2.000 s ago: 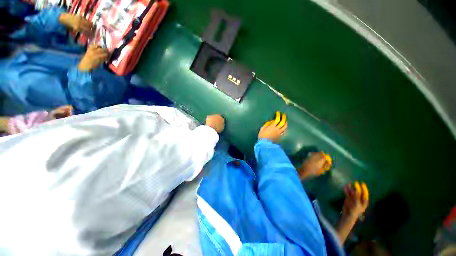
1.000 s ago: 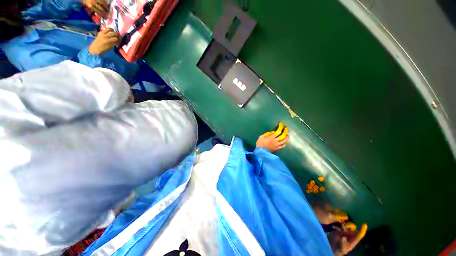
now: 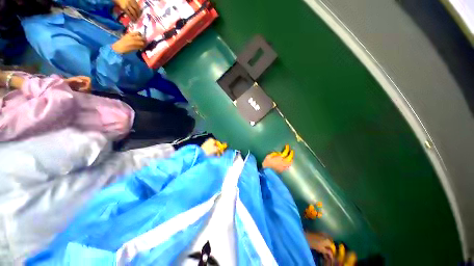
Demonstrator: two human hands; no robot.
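My right hand point(image 3: 278, 160), with yellow cots on its fingertips, is over the near edge of the green bench. It is empty, its fingers apart. My left hand point(image 3: 214, 147), also with yellow on its fingers, shows small at the end of my blue sleeve; I cannot tell whether its fingers are closed. Beyond my hands, a flat dark gift box point(image 3: 254, 105) with small print and light corners lies on the bench. An open dark box part with a recess point(image 3: 238, 81) touches it, and a dark insert with a cut-out point(image 3: 258, 57) lies behind.
Loose orange-yellow finger cots point(image 3: 313, 210) lie on the bench at right. Another worker's hand point(image 3: 322, 243) is at the lower right. At upper left a worker in blue point(image 3: 67, 44) handles an orange-red watch tray point(image 3: 179, 41). People in pink and white are at left.
The view has shifted, so the boxes sit slightly lower and further right. The person in white no longer covers my left side, and my left hand now shows. A pink-clothed person shows more.
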